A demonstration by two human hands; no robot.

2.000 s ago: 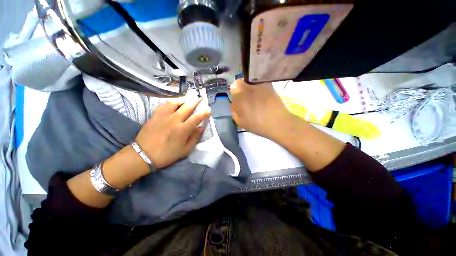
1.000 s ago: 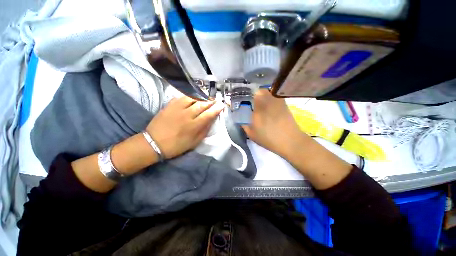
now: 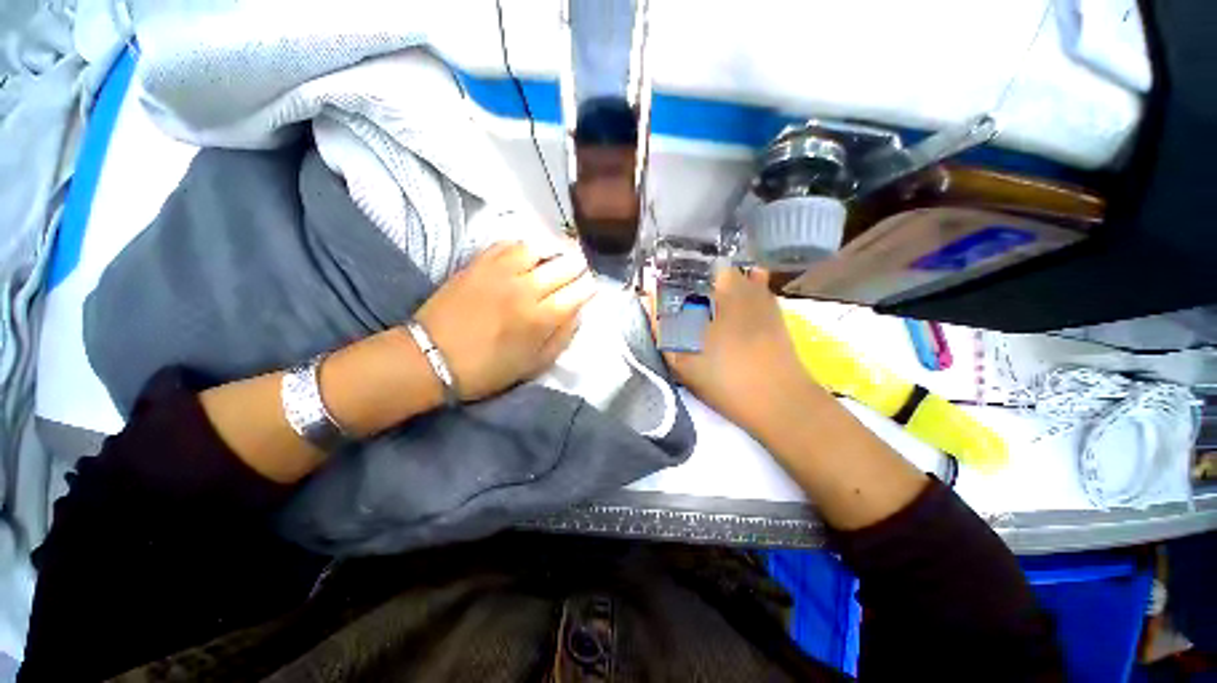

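Observation:
A dark grey garment (image 3: 214, 267) lies in a heap left of the needle and under my left forearm. A white piece with a curved, pale-bound edge (image 3: 647, 400) lies on it. My left hand (image 3: 514, 320) presses on the white piece, its fingertips left of the presser foot; I cannot tell if it pinches cloth. My right hand (image 3: 734, 340) is behind and right of the grey-blue attachment (image 3: 686, 324), its fingers partly hidden by it. The sewing machine head (image 3: 721, 60) is above, with a round ribbed knob (image 3: 798, 227).
Pale ribbed fabric (image 3: 387, 187) is folded at the upper left. Right of my right hand lie a yellow item with a black band (image 3: 868, 380), pink and blue sticks (image 3: 928, 343) and white cord loops (image 3: 1128, 447). A measuring tape (image 3: 694, 524) runs along the front edge; blue bins (image 3: 1088, 614) are below.
The view has shifted, so the machine head and knob appear farther right. My left hand stays on the white piece. My right hand stays beside the attachment, which now covers more of its fingers.

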